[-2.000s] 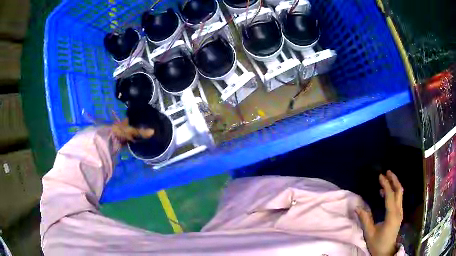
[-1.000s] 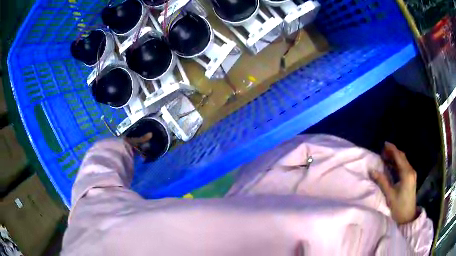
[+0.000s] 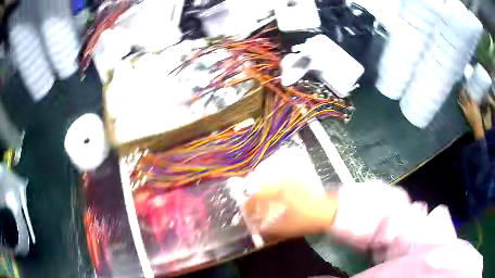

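My right hand (image 3: 287,209) is blurred over the front right of the dark red board (image 3: 179,222). Its fingers are near a white part on the board, and I cannot tell whether it holds anything. My left hand is not in view. A thick wire harness bundle (image 3: 217,157) in red, yellow and purple lies across the board in front of the parts carton (image 3: 190,122). The carton holds white parts, with more wires over its right side. A white bracket arm (image 3: 334,68) lies right of the carton.
A white round shell (image 3: 87,141) with a centre hole sits left of the carton. Stacked white shells (image 3: 426,59) stand at the right, and more stacks (image 3: 32,59) at the far left. Another person's hand (image 3: 475,114) shows at the right edge. A white unit (image 3: 16,212) is at the lower left.
The view has swung from the blue crate to the bench. My left hand, earlier on a unit's black face in the crate, has left view. My right hand is now over the board.
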